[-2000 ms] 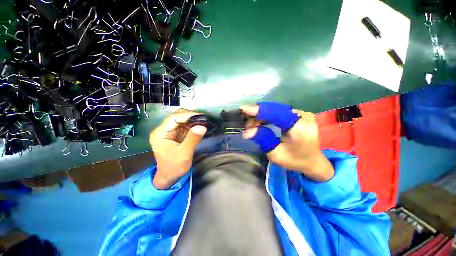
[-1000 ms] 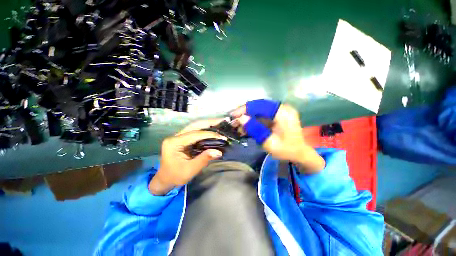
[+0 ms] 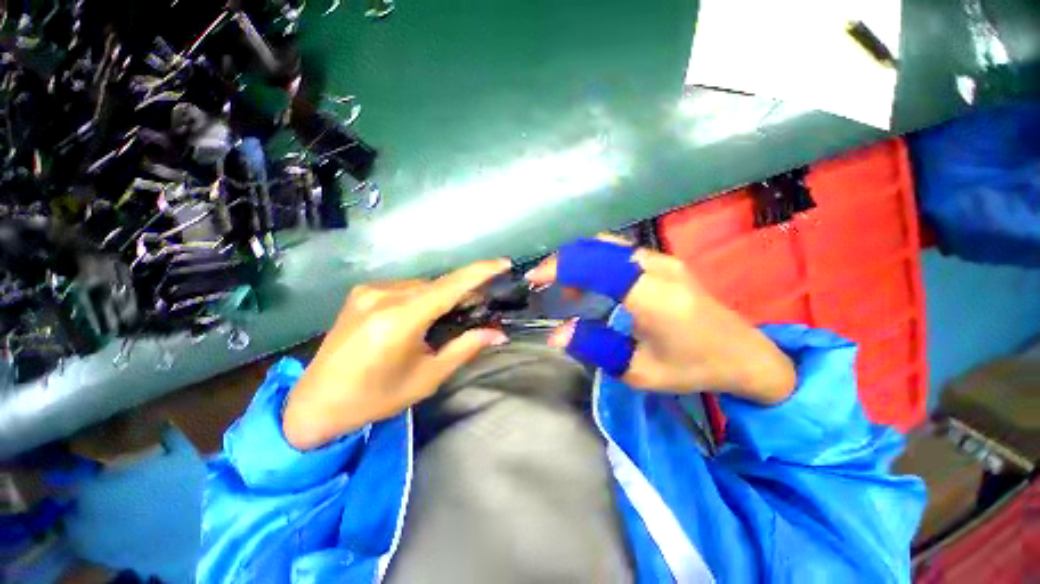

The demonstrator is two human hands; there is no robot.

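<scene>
My left hand holds a black binder clip between thumb and fingers, in front of my lap. More black shape lies inside the palm; whether it is a second clip I cannot tell. My right hand, with blue bands on thumb and finger, is at the clip's right side. Its fingertips are by a thin silver wire; whether they pinch it is unclear from blur. A large tangled pile of black clips with silver loops lies on the bench at left.
Green bench runs across the top. White paper with a dark piece lies at upper right. A ribbed red crate panel is right of my hands, a black clip cluster on it. A person's blue sleeve shows at right.
The view has shifted and turned, so the pile and paper sit higher. My hands still meet at the clip; a silver wire now shows between them, and my left fingers are more extended.
</scene>
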